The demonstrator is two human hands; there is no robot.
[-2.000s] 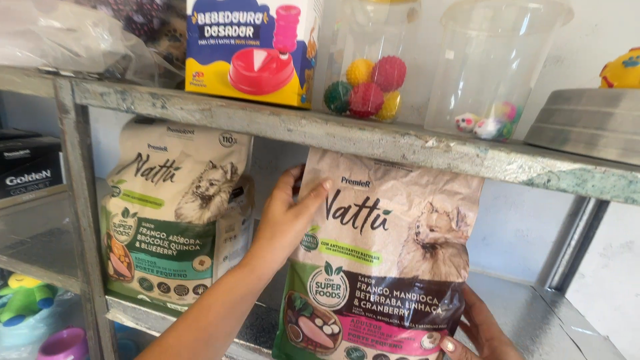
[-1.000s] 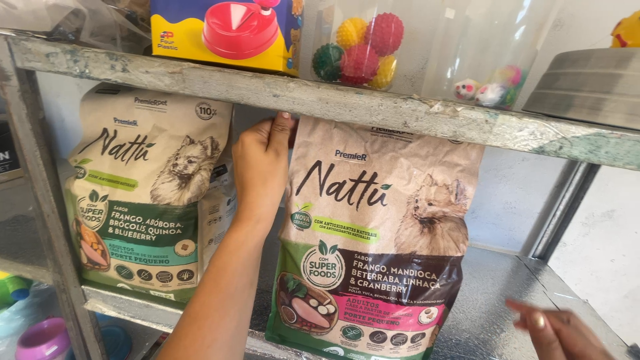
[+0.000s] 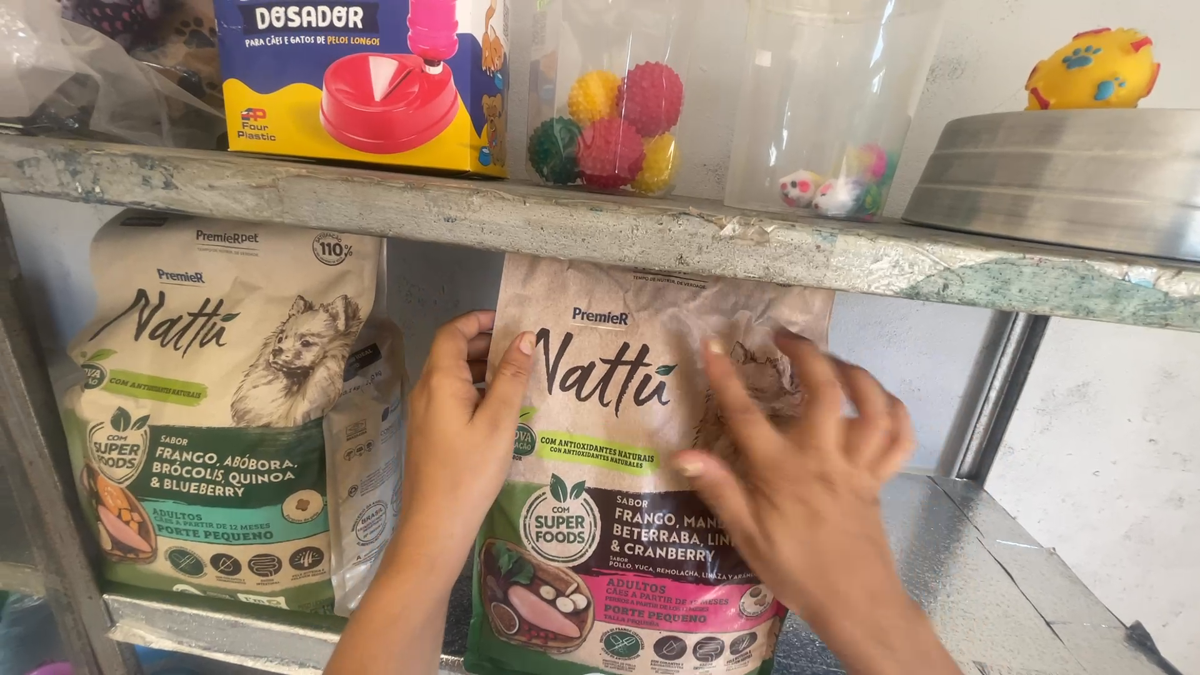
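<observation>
A Premier Nattu dog food bag (image 3: 600, 422) with a pink band stands upright on the lower shelf, its top just under the upper shelf's edge. My left hand (image 3: 469, 412) grips its left edge, thumb on the front and fingers behind. Over the upper right of the bag's front is my right hand (image 3: 806, 450), slightly blurred, fingers spread and fingertips at the dog picture. To the left stands a similar dog food bag (image 3: 216, 375) with a teal band; neither hand touches it.
The metal upper shelf (image 3: 600, 225) holds a boxed pet drinker (image 3: 366, 84), a clear container of spiky balls (image 3: 609, 131), a clear container of small toys (image 3: 834, 103), and a steel bowl (image 3: 1059, 178) with a yellow ball (image 3: 1092, 67). A metal upright (image 3: 1003, 394) stands at right.
My right hand has come from the lower right onto the bag's front. My left hand has moved down from the bag's top corner to its left edge.
</observation>
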